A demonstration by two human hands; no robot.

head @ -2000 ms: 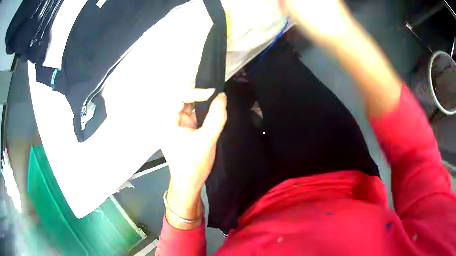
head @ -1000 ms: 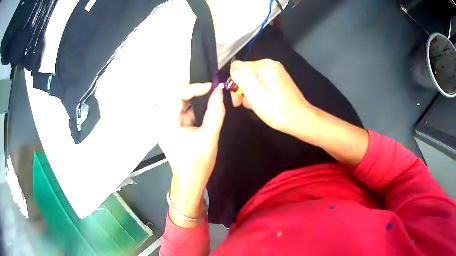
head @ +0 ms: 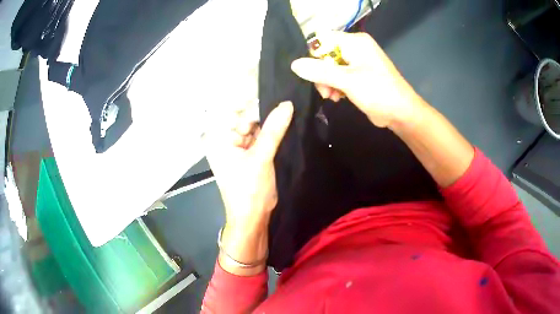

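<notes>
A black fabric strap (head: 277,67) runs down from the top middle over the near edge of the white-covered table (head: 153,165). My left hand (head: 248,159) grips it at its left edge, thumb on top. My right hand (head: 356,73) touches the strap's right edge with thumb and fingers and also holds a small yellow tool with a dark red end (head: 331,54), partly hidden by the fingers. The black bag body (head: 132,46) with a pale zip line lies on the table at the upper left.
A dark crumpled pile (head: 40,27) lies at the far upper left. A green crate (head: 80,239) stands below the table at the left. A round wastebasket (head: 533,101) stands at the right. A blue cord (head: 355,15) hangs at the table's edge.
My right hand came in from the upper right to the strap, then moved up and right along it with the yellow tool. More of the strap's width now shows between my hands.
</notes>
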